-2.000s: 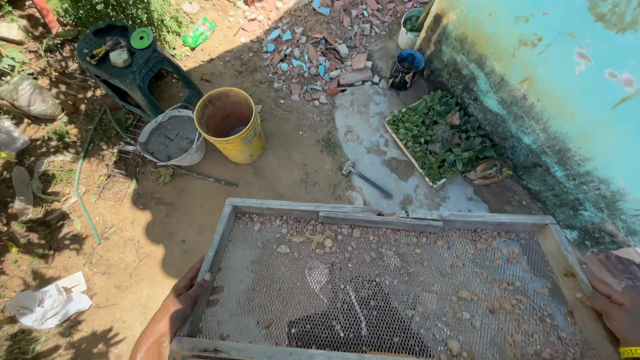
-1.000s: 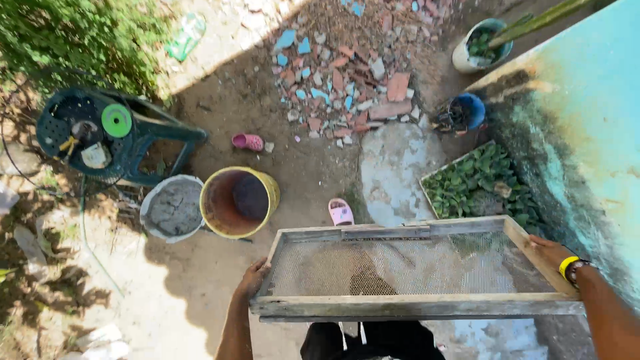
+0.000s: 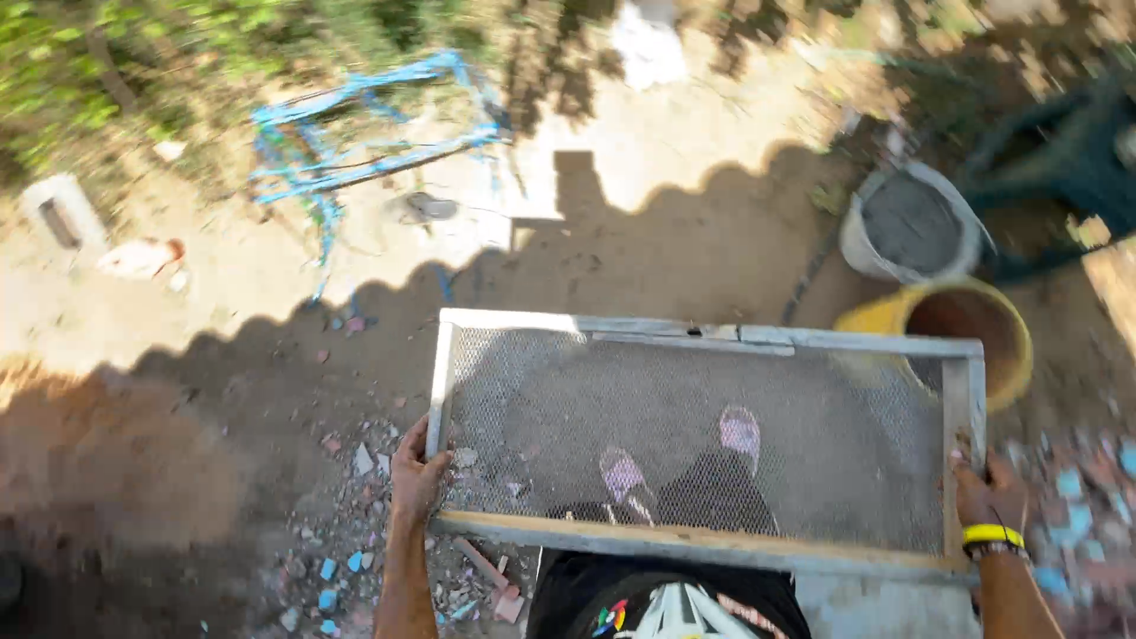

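A wood-framed mesh sieve [image 3: 692, 435] is held level in front of my body, its mesh bare enough that my pink sandals show through it. My left hand [image 3: 417, 470] grips the left end of the frame, thumb on the inner side. At the right end, my right hand [image 3: 990, 497], with a yellow wristband, is closed around the frame. Below the sieve's far right corner stands a yellow bucket [image 3: 1012, 346], partly covered by it. Just beyond is a white bucket [image 3: 874, 240] of grey wet mix.
Broken rubble [image 3: 346, 568] lies at lower left, with more rubble [image 3: 1078, 524] at right. A blue frame [image 3: 382, 169] stands toward the bushes, a hollow block [image 3: 62, 213] at far left. A dark green plastic chair or stool [image 3: 1056, 177] is at upper right. A sand pile [image 3: 115, 461] lies left.
The stones on the mesh two seconds ago are gone. Both hands still hold the sieve. The view has turned widely, bringing the blue frame and sand pile into sight.
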